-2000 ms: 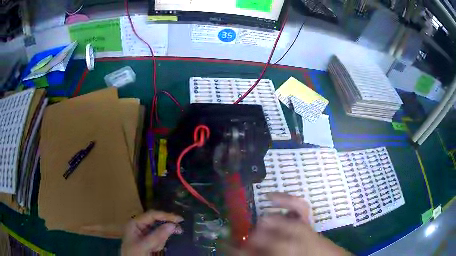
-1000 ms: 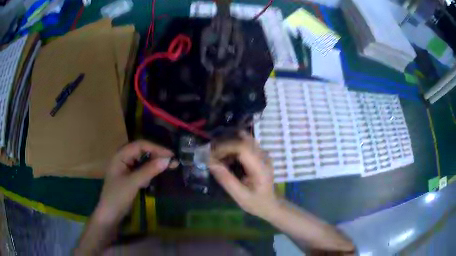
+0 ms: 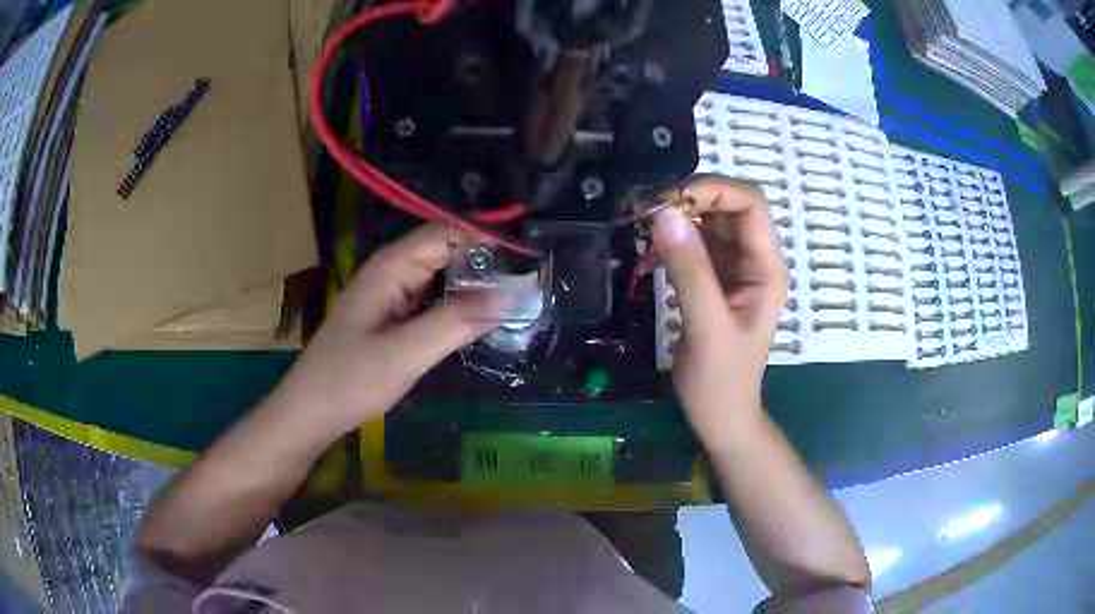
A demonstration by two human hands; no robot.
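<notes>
The black test fixture (image 3: 462, 144) stands in front of me. The clear, silvery nest cover (image 3: 524, 292) is at its front, over a pale round part. My left hand (image 3: 402, 318) is at the left side of this cover, its thumb on it and its fingers behind; whether a small dark item is also in its fingers is hidden. My right hand (image 3: 726, 270) is right of the fixture's front and pinches a tiny coppery strip, likely a camera module (image 3: 681, 206), between thumb and forefinger. The clamp linkage (image 3: 570, 90) rises at the top; its red grip is not in view.
A red wire (image 3: 322, 102) loops over the fixture's left side. Brown cardboard (image 3: 216, 228) with a dark ridged strip (image 3: 162, 136) lies left. Module trays (image 3: 829, 228) lie right, a white stack (image 3: 973, 48) far right. A green label (image 3: 538, 459) is at the front edge.
The view has tilted down and closer. The clamp's red grip has left the front. My left hand has moved onto the nest cover; my right hand has moved from there to the right.
</notes>
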